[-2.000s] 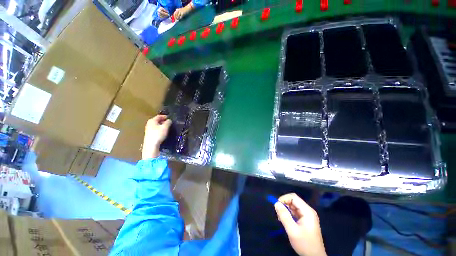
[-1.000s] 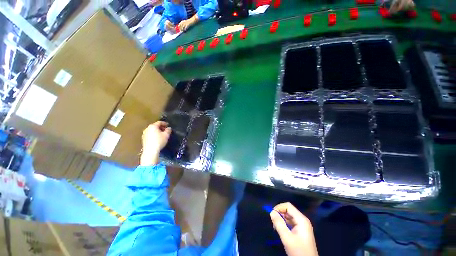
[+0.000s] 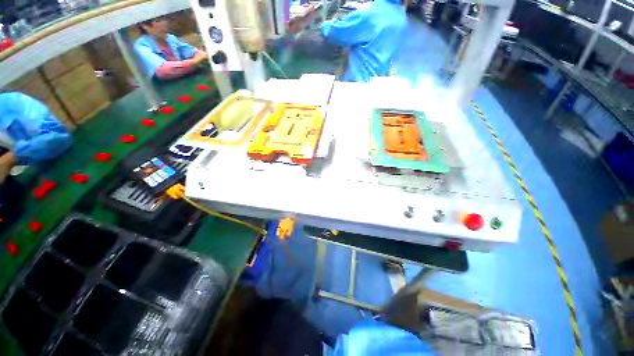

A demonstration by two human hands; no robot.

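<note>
Neither of my hands is in the picture. A blue sleeve (image 3: 379, 341) is cut off by the bottom edge, and its hand does not show. Nearest in front, a clear blister tray (image 3: 163, 330) filled with black display screens (image 3: 87, 240) lies on the green bench at lower left, cut off by the picture's edge. Another clear tray (image 3: 480, 330) with pockets lies low at the bottom right.
A white machine (image 3: 334, 201) carries an orange fixture (image 3: 288, 132), a green-framed plate (image 3: 407, 141) and a red button (image 3: 473, 221). A black keypad device (image 3: 154, 174) has an orange cable. Red parts line the bench (image 3: 90, 149). People in blue smocks are beyond. Yellow-black tape crosses the blue floor.
The view has swung far to the right, bringing in the machine. Both hands, the blue piece and the cartons beside the left tray have left the picture; the larger tray now shows at lower left.
</note>
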